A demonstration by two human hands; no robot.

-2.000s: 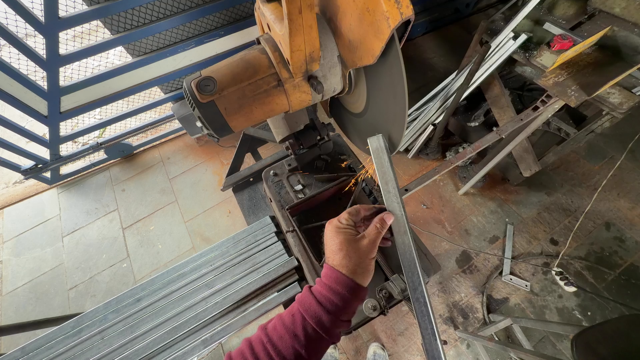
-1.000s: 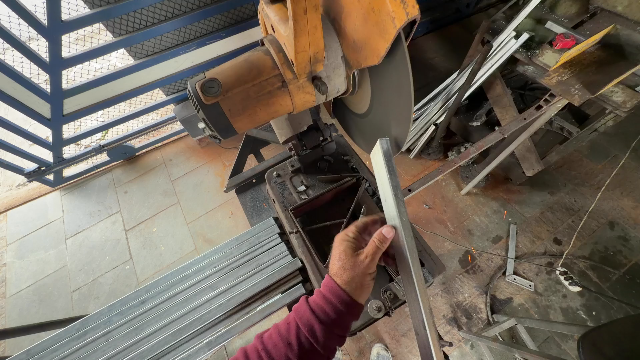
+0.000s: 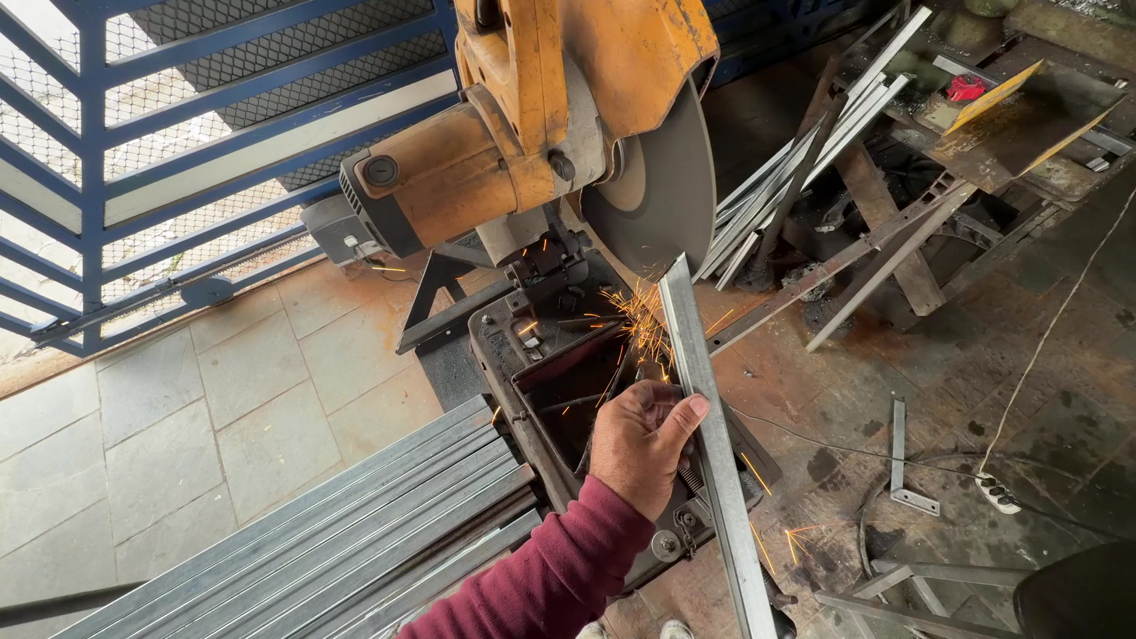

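Observation:
My left hand (image 3: 641, 448), in a maroon sleeve, grips a grey square steel tube (image 3: 721, 461) between thumb and fingers. The tube stands tilted up, its upper end just beside the lower edge of the abrasive disc (image 3: 667, 191). Orange sparks (image 3: 650, 328) fly from beneath the disc, left of the tube. The disc belongs to an orange chop saw (image 3: 453, 173), whose dark metal base (image 3: 497, 342) lies under my hand. My right hand is out of view.
Several steel tubes (image 3: 355, 515) lie side by side at lower left. A blue gate (image 3: 93, 177) stands behind. A metal workbench (image 3: 994, 169) with a red object (image 3: 965, 87) is at upper right, thin metal bars (image 3: 799, 169) beside it. A power strip (image 3: 998, 493) and cords lie on the floor.
Sparks show two seconds ago, are nearly gone at the disc one second ago, and fly thickly there now. My left hand holds the tube throughout.

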